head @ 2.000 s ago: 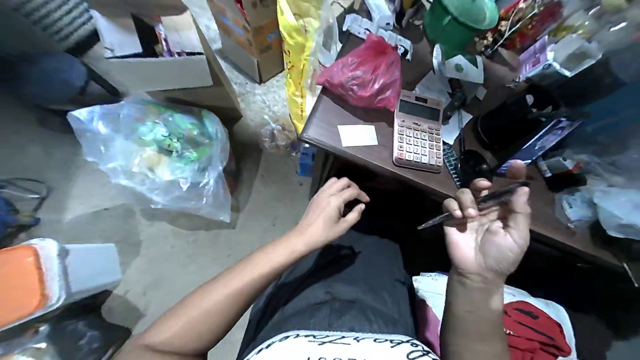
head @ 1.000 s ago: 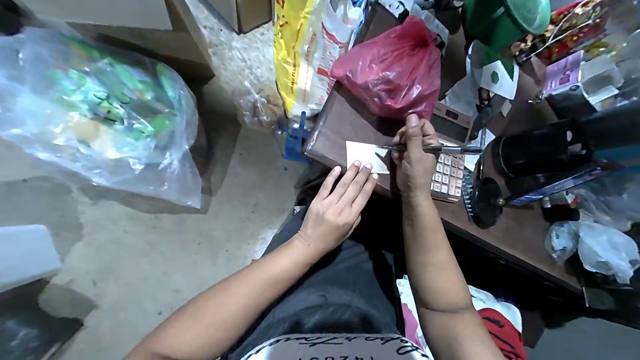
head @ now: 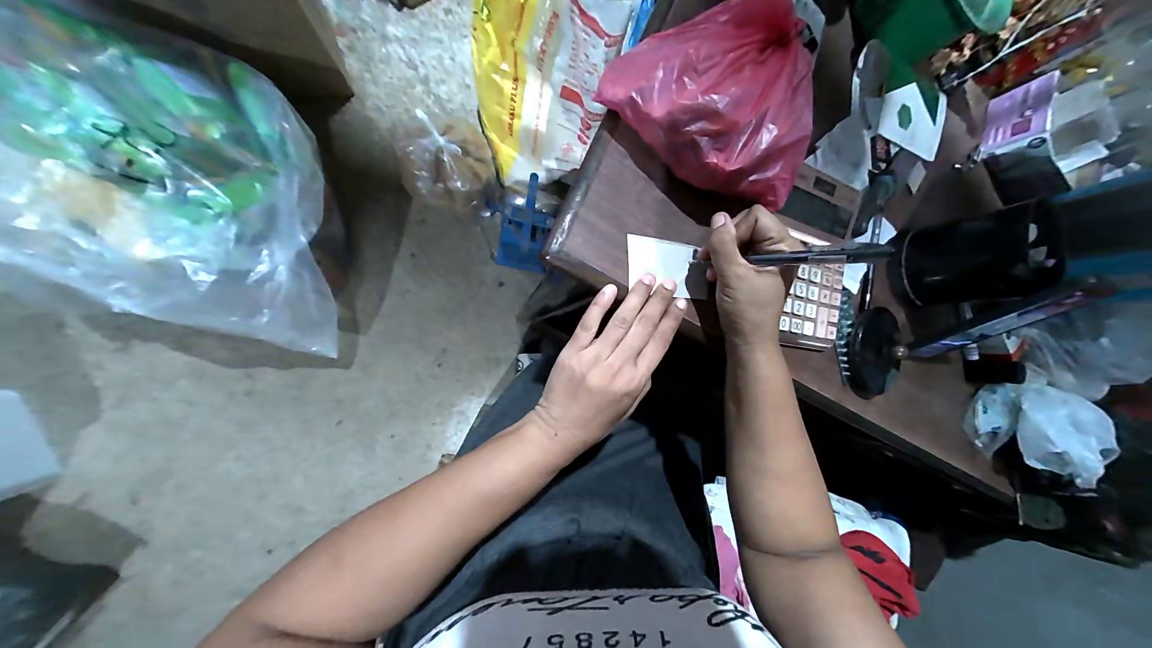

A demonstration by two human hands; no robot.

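Note:
A small white paper [head: 657,258] lies at the near left edge of the brown table [head: 589,220]. The fingertips of my left hand [head: 612,369] rest flat on its lower edge, fingers spread, holding nothing. My right hand [head: 751,274] grips a dark pen [head: 814,256] just right of the paper; its tip is over or at the paper's right part, and contact cannot be told. Partly behind my right hand lies a pink calculator [head: 813,301]. A knotted red plastic bag [head: 720,99] sits beyond the paper.
A black cylindrical holder [head: 981,254] and a round black brush [head: 869,353] are at the right. Past the bag stands a green container [head: 909,40]. Yellow-and-white sacks [head: 540,90] and a blue plastic item [head: 524,229] are beside the table. A clear bag of green items [head: 162,180] fills the upper left.
My left hand has moved onto the paper since the earliest frame. My right hand, raised with the pen then, is down beside the paper. The view has moved closer to the table.

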